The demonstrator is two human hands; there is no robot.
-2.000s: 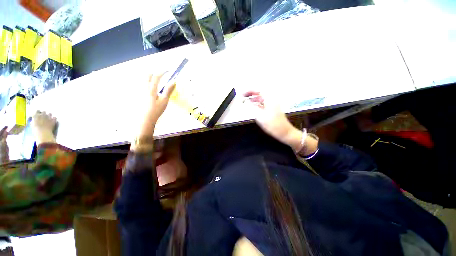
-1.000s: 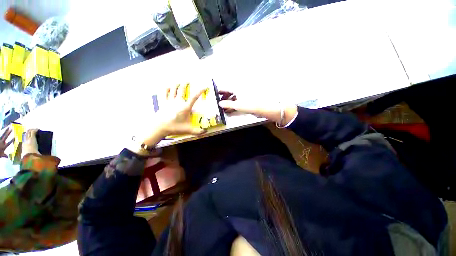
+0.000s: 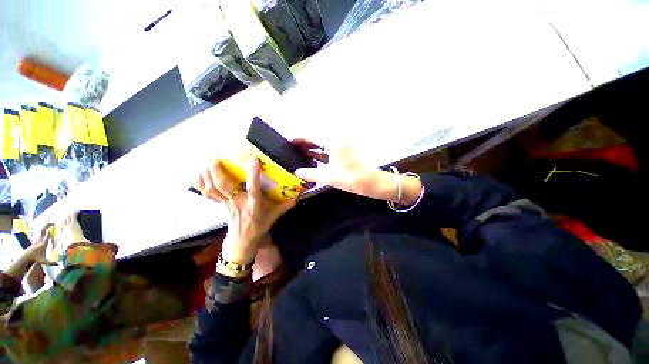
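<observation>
A yellow printed box sleeve (image 3: 269, 178) is at the table's near edge in front of me, with a black box (image 3: 277, 146) at its far side, partly inside or against it; I cannot tell which. My left hand (image 3: 245, 200) grips the sleeve from the left, fingers spread over its face. My right hand (image 3: 331, 167) holds the black box at its right end, fingertips behind it and thumb on the near side. The fingers hide part of the box.
Wrapped boxes (image 3: 249, 53) stand at the back on a black strip (image 3: 153, 110). More yellow-black wrapped boxes (image 3: 53, 131) stand at the left. A coworker's hands (image 3: 60, 238) handle a box there. An orange-red tube (image 3: 43, 73) and a thin dark stick (image 3: 158, 20) lie farther back.
The sleeve and black box are now tilted, and more of the black box shows on the far side. My left hand has turned and closed around the sleeve. The camera view has shifted.
</observation>
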